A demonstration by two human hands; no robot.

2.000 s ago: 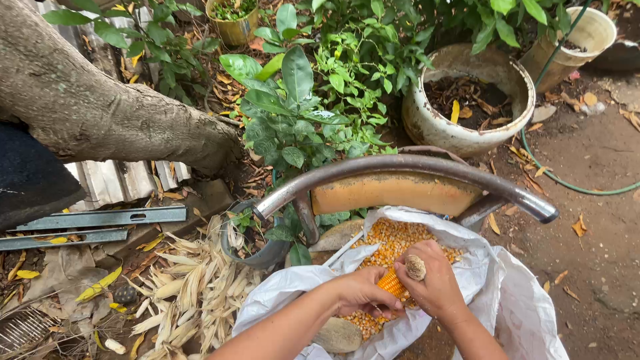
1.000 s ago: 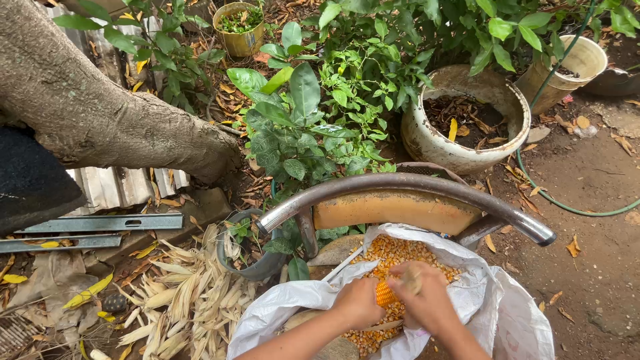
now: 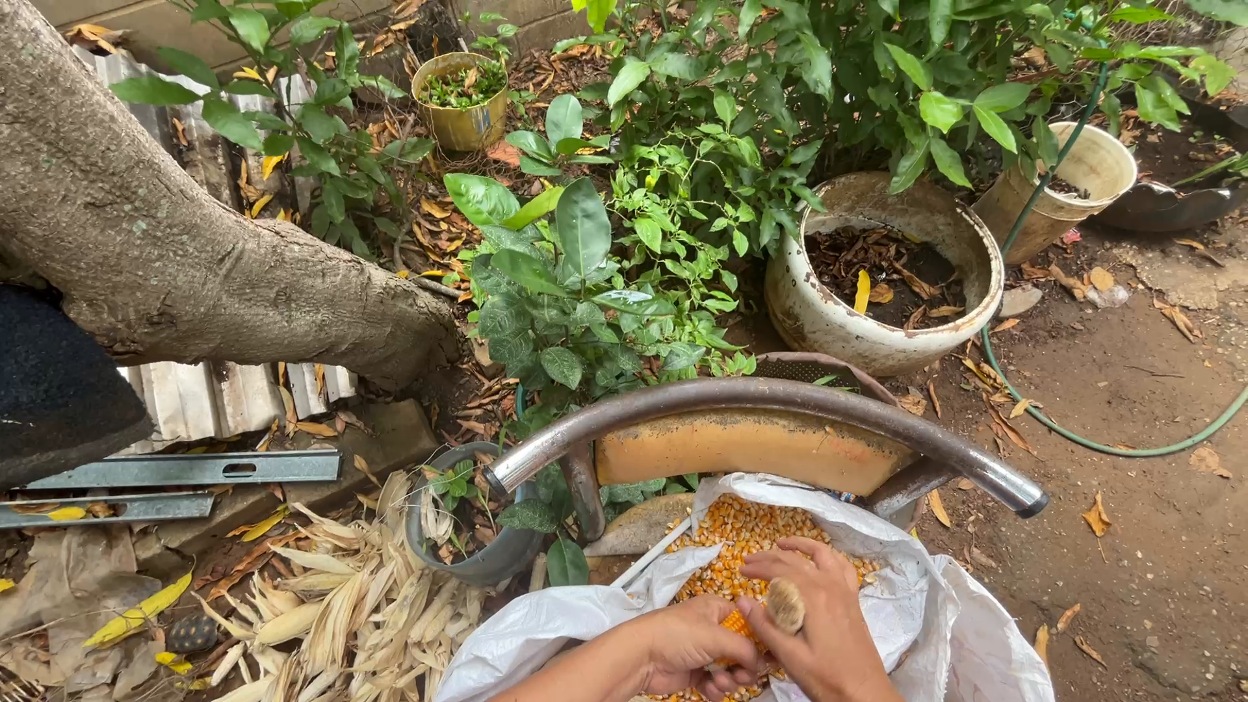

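Note:
My left hand [image 3: 697, 648] grips an ear of dried corn [image 3: 738, 624] over an open white woven sack [image 3: 575, 616]. My right hand [image 3: 814, 624] holds a bare corncob [image 3: 785, 604], its blunt end showing between thumb and fingers, close against the ear. Loose yellow and orange corn kernels [image 3: 746, 531] lie in the sack beneath and beyond both hands. The lower part of the ear is hidden by my fingers.
A chair's curved metal tube [image 3: 760, 395] arches just beyond the sack. Dry corn husks [image 3: 361, 595] are heaped at the left beside a grey pot [image 3: 497, 565]. A rusty white planter [image 3: 877, 341], a green hose [image 3: 1141, 450] and a tree trunk [image 3: 234, 283] stand or lie farther out.
Both hands remain together over the sack. The right hand has turned since one second ago, when it was blurred, and the end of its cob now shows clearly.

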